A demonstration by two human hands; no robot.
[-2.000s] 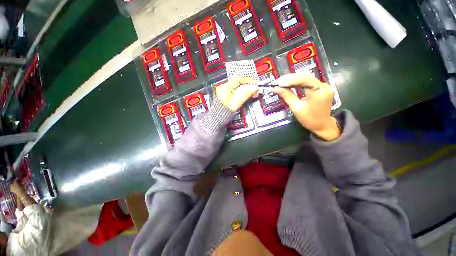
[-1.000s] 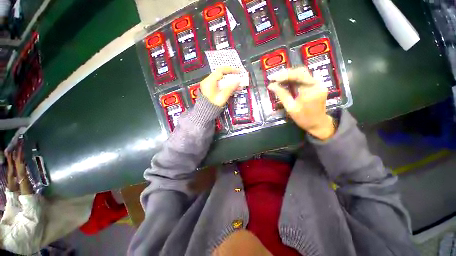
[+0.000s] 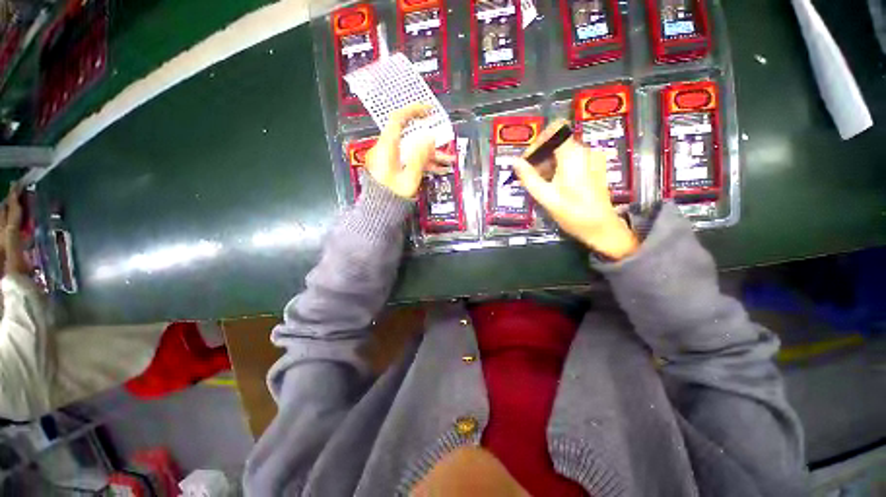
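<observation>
My left hand (image 3: 400, 160) holds the small-label sheet (image 3: 396, 89), white with rows of tiny dark marks, over the left part of the blister tray (image 3: 724, 160). My right hand (image 3: 575, 194) holds dark tweezers (image 3: 547, 146). Their tip points at the red-and-black unit (image 3: 512, 175) in the front row. I cannot tell if the tip touches it or bears a small sticker. The clear tray holds red-and-black units in two rows. My left hand and the sheet partly hide the leftmost ones.
The tray lies on the dark-green bench (image 3: 194, 194). A rolled white strip (image 3: 834, 73) lies at the upper right. A pale rail (image 3: 146, 85) curves along the upper left. A person's pale sleeve (image 3: 19, 340) shows at the left edge. Brown cardboard (image 3: 251, 369) shows below the bench edge.
The hands have parted. My left hand and the sheet have moved left over the tray. The tweezers, now clearly seen, have moved to a unit further left. The view has shifted.
</observation>
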